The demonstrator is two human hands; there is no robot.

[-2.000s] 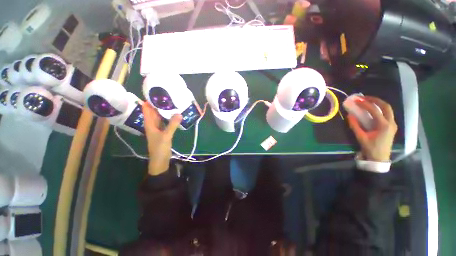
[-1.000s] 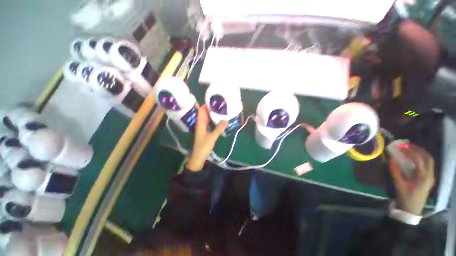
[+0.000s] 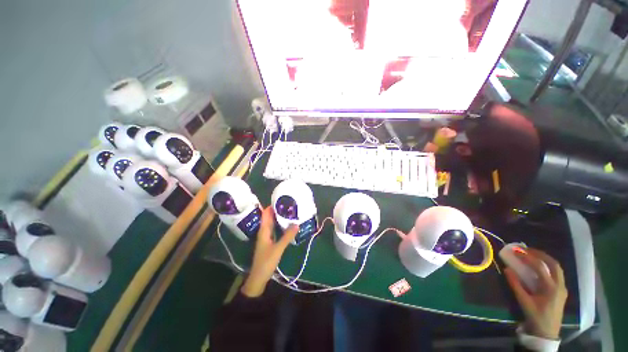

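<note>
Several white pan-tilt cameras stand in a row on the green bench mat, with thin white cables looping in front. My left hand [image 3: 265, 253] is at the base of the second camera [image 3: 295, 205] from the left, thumb and forefinger on either side of its lower body. The leftmost camera [image 3: 234, 201] is beside it. The third camera [image 3: 356, 223] and the rightmost camera [image 3: 437, 239] stand untouched. My right hand [image 3: 539, 292] rests over the white mouse [image 3: 525, 267], fingers curled on it. A bright monitor [image 3: 385, 62] shows image tiles.
A white keyboard [image 3: 351, 166] lies below the monitor. Yellow tape [image 3: 485, 256] and a small label [image 3: 399, 287] lie on the mat. A black machine [image 3: 585, 175] is at right. Yellowish rails [image 3: 165, 251] run at left, beyond them more white cameras [image 3: 148, 180].
The view has tilted up, bringing the monitor's picture into sight. My left hand stays at the second camera and my right hand stays on the mouse.
</note>
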